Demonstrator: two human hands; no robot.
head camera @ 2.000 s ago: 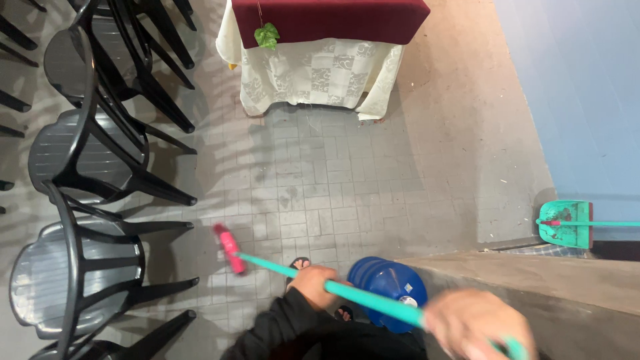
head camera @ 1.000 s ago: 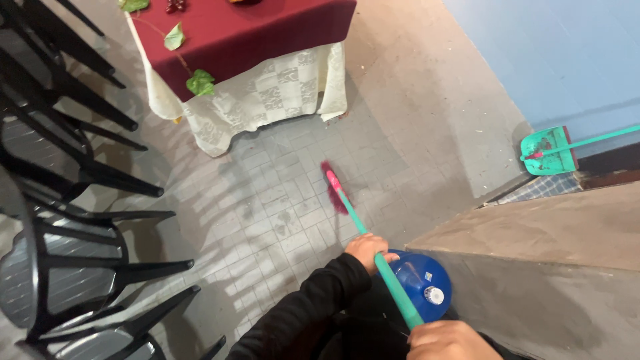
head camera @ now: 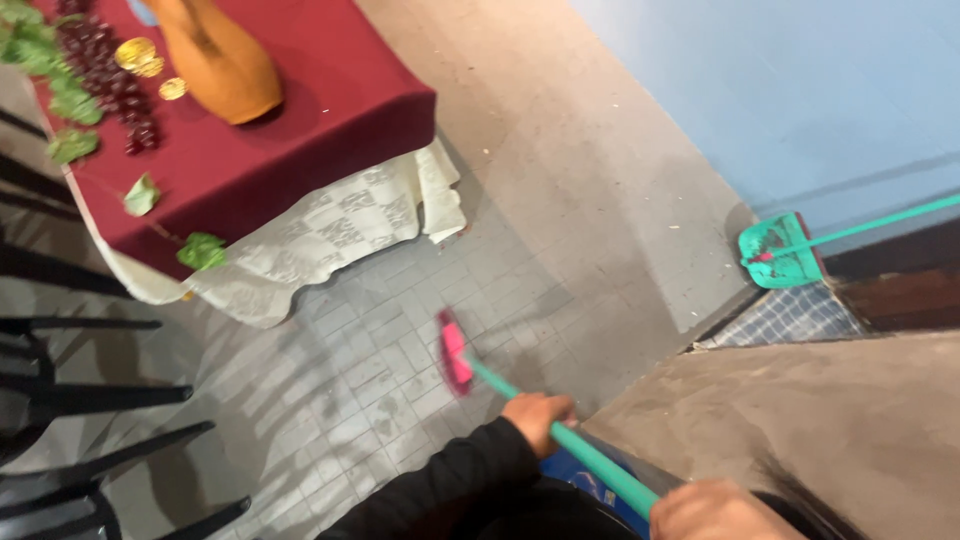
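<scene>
My left hand [head camera: 538,421] grips the green handle [head camera: 600,463] of a broom, low on the shaft. Farther up the same handle, at the bottom edge of the view, my right hand [head camera: 716,512] is closed round it, slightly blurred. The broom's pink head [head camera: 454,351] with dark pink bristles rests on or just over the grey tiled floor [head camera: 390,390], front left of my left hand. At the right, a green dustpan [head camera: 781,251] with a long green handle holds some dark debris.
A table with a red cloth [head camera: 330,112] over white lace stands at upper left, bearing an orange vase [head camera: 225,67], grapes [head camera: 112,75] and leaves. Black plastic chairs [head camera: 90,390] line the left. A brown wall ledge [head camera: 787,405] and blue jug [head camera: 574,476] are at lower right.
The broom head was at the left near the chairs two seconds ago and now lies in front of the table. Both hands have kept hold of the handle. The view has shifted toward the table.
</scene>
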